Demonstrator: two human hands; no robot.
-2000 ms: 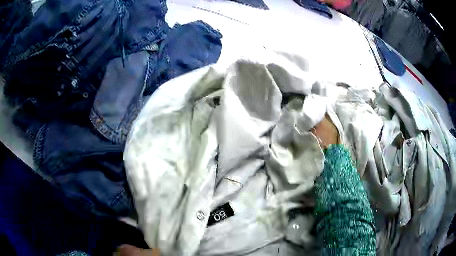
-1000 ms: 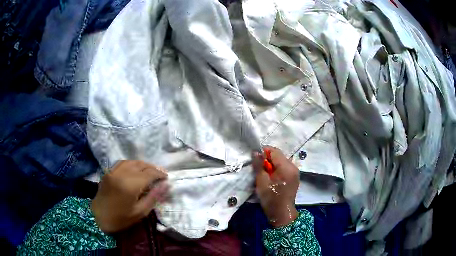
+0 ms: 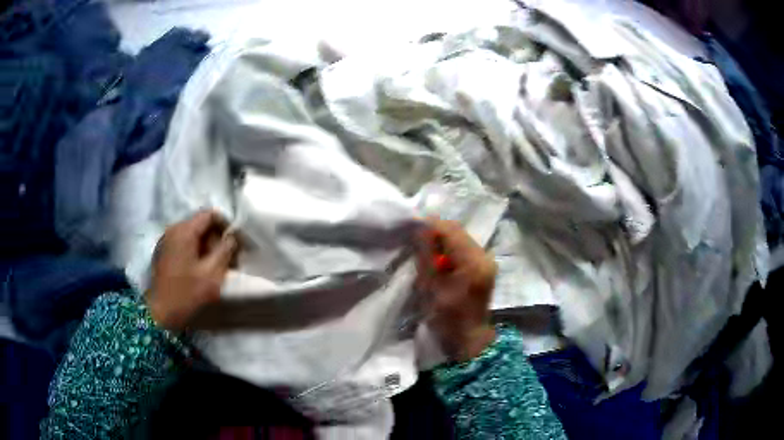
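Note:
An off-white garment (image 3: 318, 193) lies bunched in front of me, its lower edge hanging toward my body. My left hand (image 3: 191, 268) pinches its cloth at the left. My right hand (image 3: 456, 284) grips the cloth at the right and also holds orange-red thread snips (image 3: 442, 260) in the palm; their blades are hidden. A small dark button (image 3: 393, 380) shows near the garment's lower edge. Both hands and the cloth are blurred.
More off-white garments (image 3: 636, 215) are heaped at the right. Blue denim garments (image 3: 82, 172) lie at the left. The white table (image 3: 189, 13) shows at the far edge. Something bright blue (image 3: 584, 378) is below the table edge at the lower right.
My left hand has moved up and slightly left and now holds the cloth. The cloth between my hands is lifted into folds. My right hand still holds the snips.

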